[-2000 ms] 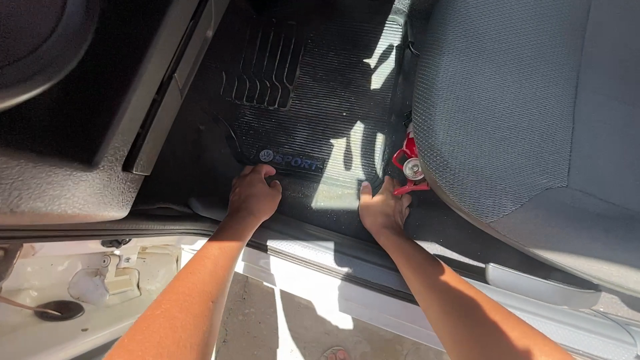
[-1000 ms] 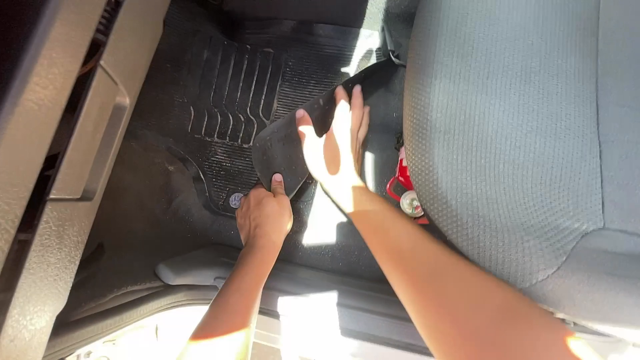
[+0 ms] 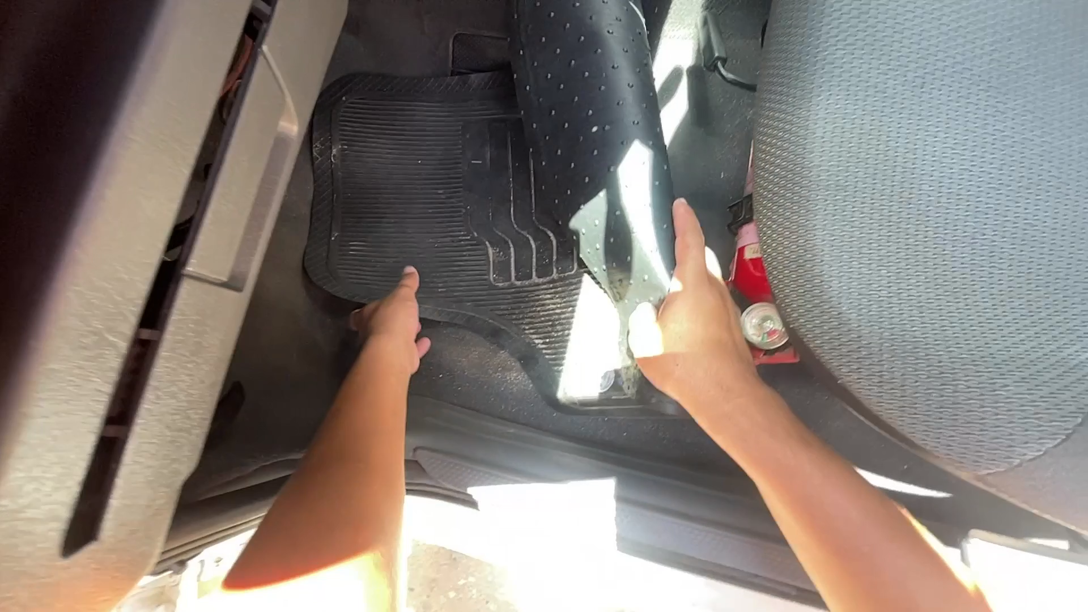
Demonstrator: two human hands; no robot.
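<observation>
A black ribbed rubber car floor mat [image 3: 399,187] lies in the footwell, its seat-side part folded over so that the studded underside [image 3: 586,110] faces up. My right hand [image 3: 697,323] holds the folded part near its lower right end, the thumb hidden or washed out by glare. At the mat's lower left edge, my left hand [image 3: 395,319] grips the border, thumb on top and the other fingers partly hidden beneath it. Part of a round emblem [image 3: 606,380] shows near the mat's door-side corner.
The grey fabric car seat [image 3: 926,212] fills the right side. Beside its base sits a red fire extinguisher [image 3: 750,272] with a pressure gauge [image 3: 764,326]. A plastic panel [image 3: 246,178] borders the left, the door sill [image 3: 527,455] the bottom. A cable connector [image 3: 714,47] lies near the seat.
The mat lay flat at first; one second ago only a corner was lifted, and now a large part is folded over. My left hand has moved from the emblem to the mat's left edge.
</observation>
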